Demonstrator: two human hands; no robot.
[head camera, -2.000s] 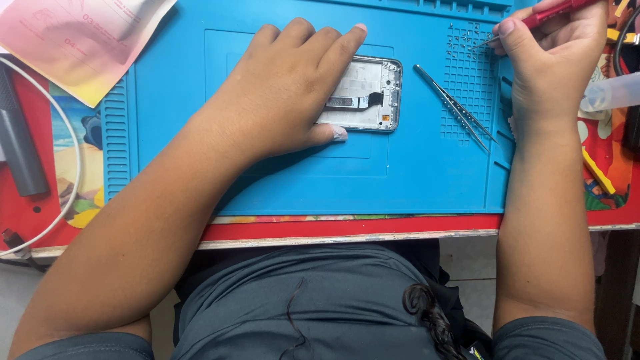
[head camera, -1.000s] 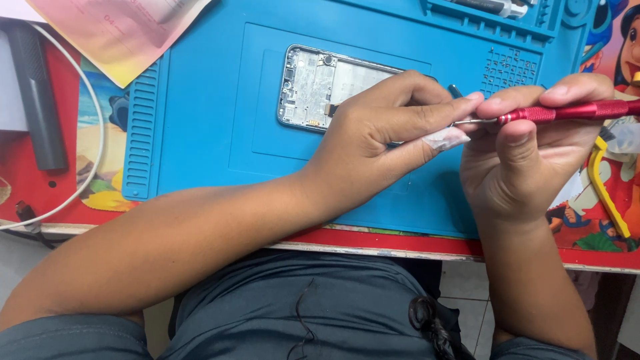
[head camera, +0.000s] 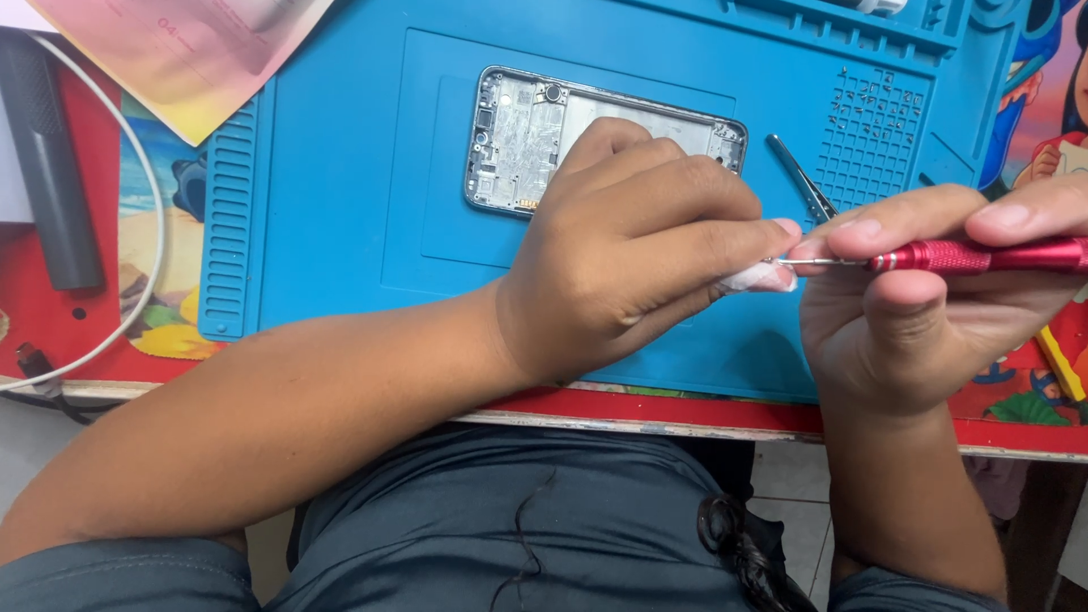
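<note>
My right hand (head camera: 918, 289) holds a red precision screwdriver (head camera: 952, 257) level, its thin shaft pointing left. At the tip, my left hand (head camera: 637, 246) pinches finger and thumb together; a white wrap covers the thumb's end. Whether a tiny screw sits between those fingertips cannot be told. Behind my left hand lies an opened smartphone frame (head camera: 518, 127), its bare metal inside facing up and its middle partly hidden by my fingers. Metal tweezers (head camera: 799, 174) rest on the blue silicone repair mat (head camera: 340, 170), beside a grid of small pockets (head camera: 867, 136) that holds several small screws.
A pink and yellow printed sheet (head camera: 204, 51) overlaps the mat's upper left. Further left are a dark grey bar-shaped object (head camera: 55, 170) and a white cable (head camera: 153, 178). Moulded trays (head camera: 850, 34) edge the mat at the top. A yellow-handled tool (head camera: 1058, 361) lies at the right.
My left hand has left the phone frame and moved right to the screwdriver's tip. My right hand has brought the screwdriver from the screw grid down to my left fingertips. The view has shifted somewhat.
</note>
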